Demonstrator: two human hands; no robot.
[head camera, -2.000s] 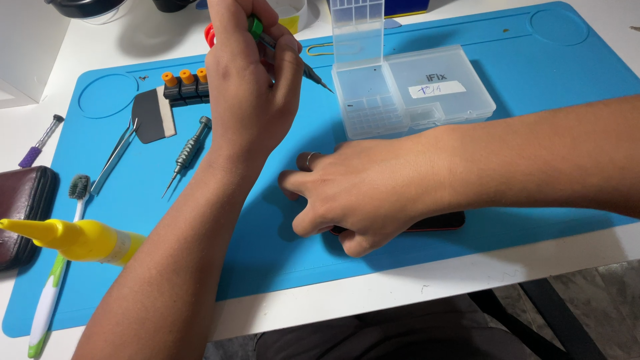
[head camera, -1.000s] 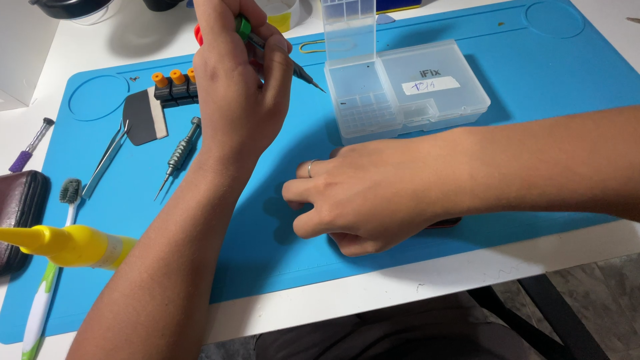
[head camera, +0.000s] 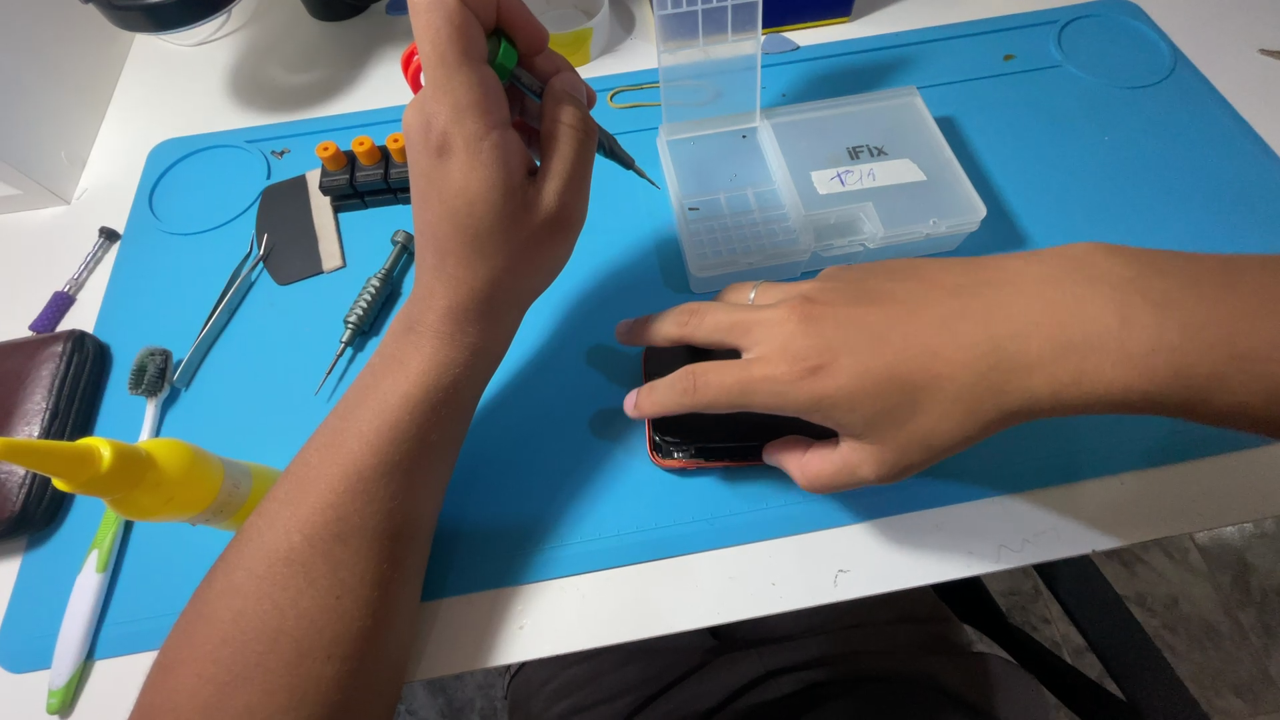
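Observation:
My left hand [head camera: 500, 170] grips a precision screwdriver [head camera: 610, 148] with a green collar and a red end cap. Its thin tip points down to the right, close beside a clear plastic parts box [head camera: 870, 180] whose small left lid stands raised. A few tiny dark pieces lie in the uncovered compartment. My right hand [head camera: 790, 375], with a ring on one finger, lies palm down and fingers spread over a red-edged smartphone [head camera: 690, 432] with a dark face. The hand covers the phone's right part.
On the blue mat [head camera: 560, 500] at left are a second screwdriver [head camera: 368, 305], tweezers [head camera: 220, 310], a dark scraper card [head camera: 285, 235] and orange-capped black holders [head camera: 367, 170]. A toothbrush [head camera: 90, 590], a yellow bottle [head camera: 150, 480] and a dark leather case [head camera: 45, 430] sit near the left edge.
My right hand has spread its fingers and uncovered more of the phone's left end. My left hand still holds the screwdriver beside the box.

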